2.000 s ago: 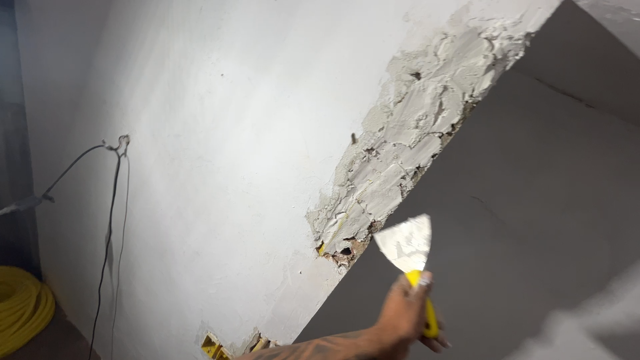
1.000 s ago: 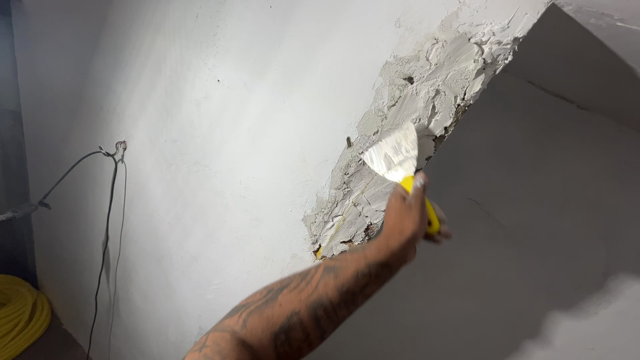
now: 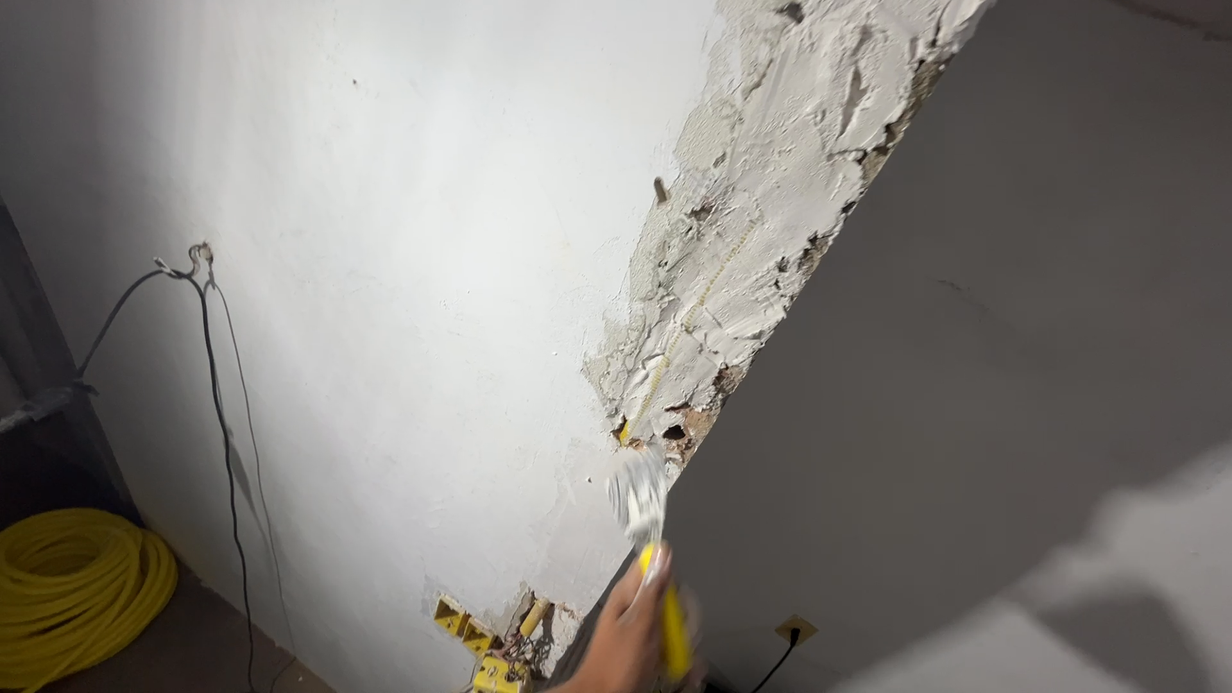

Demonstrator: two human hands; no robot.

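One hand, which I take as my right hand (image 3: 635, 621), grips the yellow handle of a putty knife (image 3: 639, 493) at the lower middle. White compound coats the blurred blade, which is at the lower end of a rough plaster patch (image 3: 741, 241) along the wall's slanting edge. Yellow corrugated conduit (image 3: 698, 303) shows in a line through the plaster. A dark hole (image 3: 675, 432) and exposed brick lie just above the blade. My left hand is out of view.
Yellow electrical boxes (image 3: 500, 674) with wires sit in a broken recess at the bottom. Dark cables (image 3: 217, 385) hang from the wall at left. Coiled yellow conduit (image 3: 82, 597) lies on the floor at lower left. A wall outlet (image 3: 796, 630) with a black plug is at lower right.
The hand and putty knife have moved from the middle of the plaster patch down to its lower end. A line of corrugated conduit now shows more plainly in the plaster.
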